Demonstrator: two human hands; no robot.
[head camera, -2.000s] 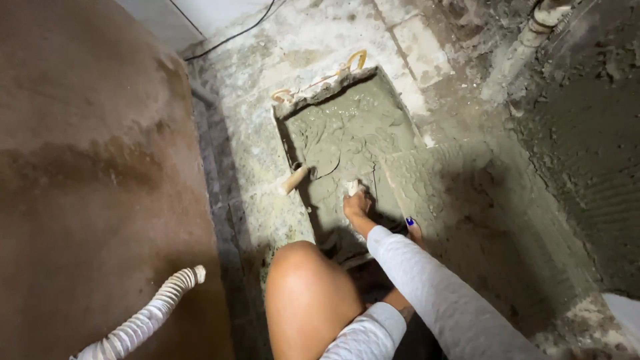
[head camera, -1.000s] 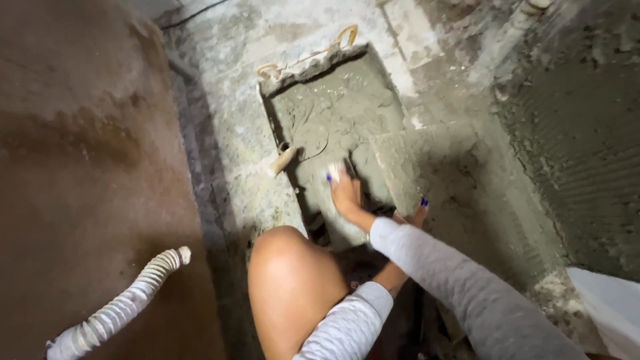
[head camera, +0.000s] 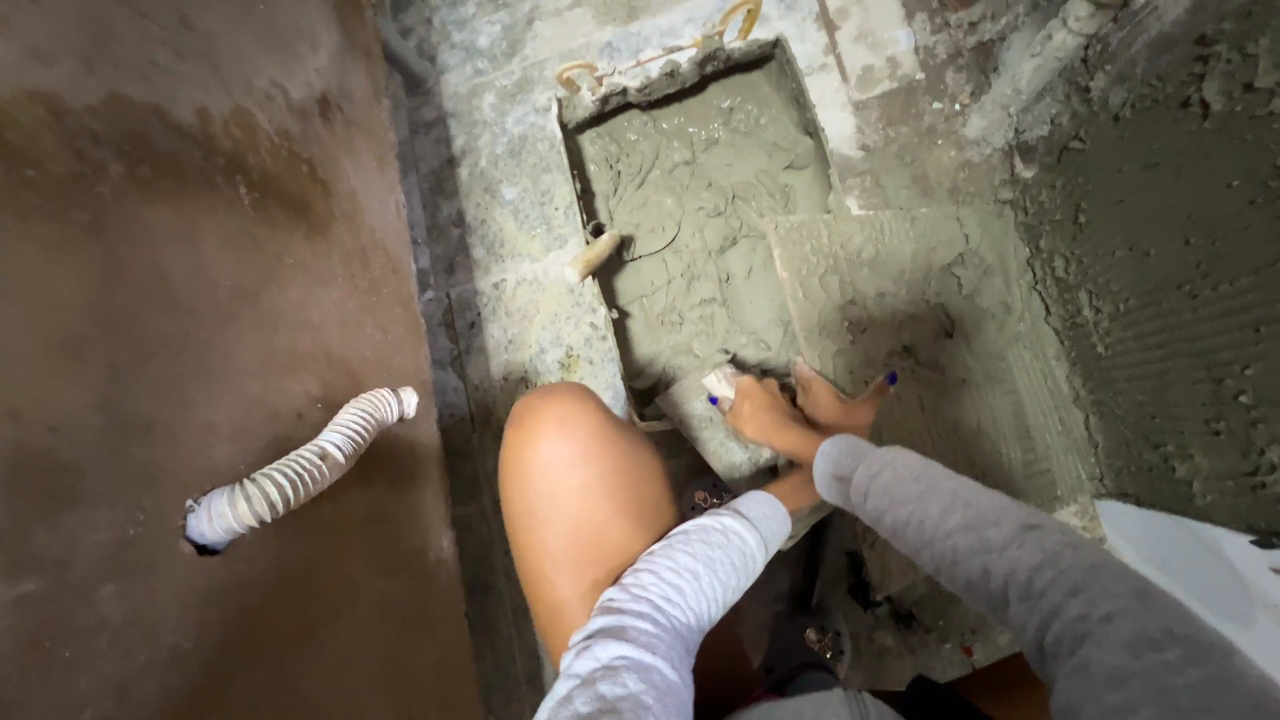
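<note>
My right hand (head camera: 765, 412) grips the pale handle (head camera: 720, 382) of a mortar-covered trowel (head camera: 712, 432) at the near end of a rectangular tub (head camera: 650, 95) of wet grey mortar (head camera: 700, 210). Beneath my right wrist, my left forearm crosses over to the right. My left hand (head camera: 838, 402) is at the near left part of a mortar-coated tile (head camera: 910, 300), its blue-nailed thumb against the face; the rest of its grip is partly hidden. The tile overlaps the tub's right side. Another tool's wooden handle (head camera: 596, 256) leans over the tub's left rim.
A brown wall (head camera: 220, 300) with a white corrugated hose (head camera: 310, 465) stands on the left. Combed mortar (head camera: 1160, 300) covers a surface on the right, near a mortar-splashed pipe (head camera: 1040, 70). My bent knee (head camera: 575, 450) is beside the tub's near corner. A white object (head camera: 1190, 580) lies lower right.
My right hand has moved from over the mortar back to the tub's near end, where the trowel's blade now shows. My left hand remains by the tile.
</note>
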